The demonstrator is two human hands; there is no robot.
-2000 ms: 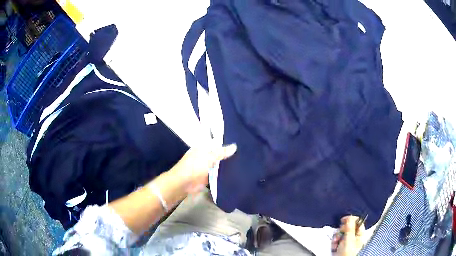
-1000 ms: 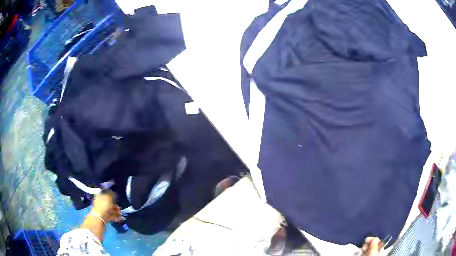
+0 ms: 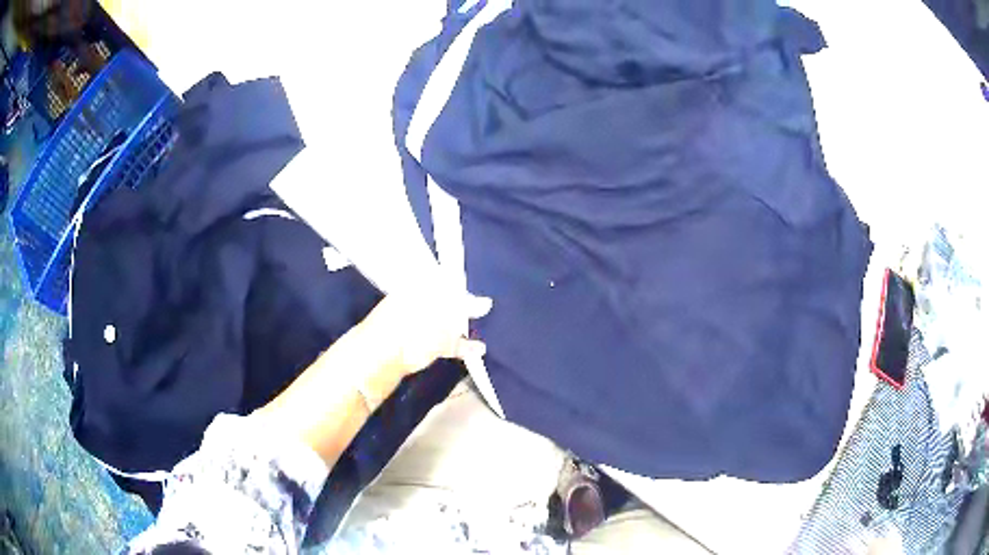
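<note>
A large navy garment [image 3: 662, 239] with a white side band lies spread on the white tabletop. My left hand [image 3: 445, 325] is at its left edge, fingers at the white band; the hand is overexposed, but thumb and fingers appear closed on the edge. My right hand is not in view. Small black trims [image 3: 889, 477] lie on the striped cloth [image 3: 840, 482] at the lower right. A darker navy garment pile [image 3: 206, 314] with white piping lies lower left, partly behind my left forearm.
A blue plastic crate [image 3: 76, 184] stands on the floor at the upper left. A smartphone [image 3: 894, 328] with a red edge lies right of the garment, beside crumpled clear plastic bags [image 3: 960, 325]. My lap shows below the table edge.
My left hand has moved from the dark pile at lower left to the worked garment's left edge. My right hand has left the view at the bottom. The view has shifted, and the pile lies differently.
</note>
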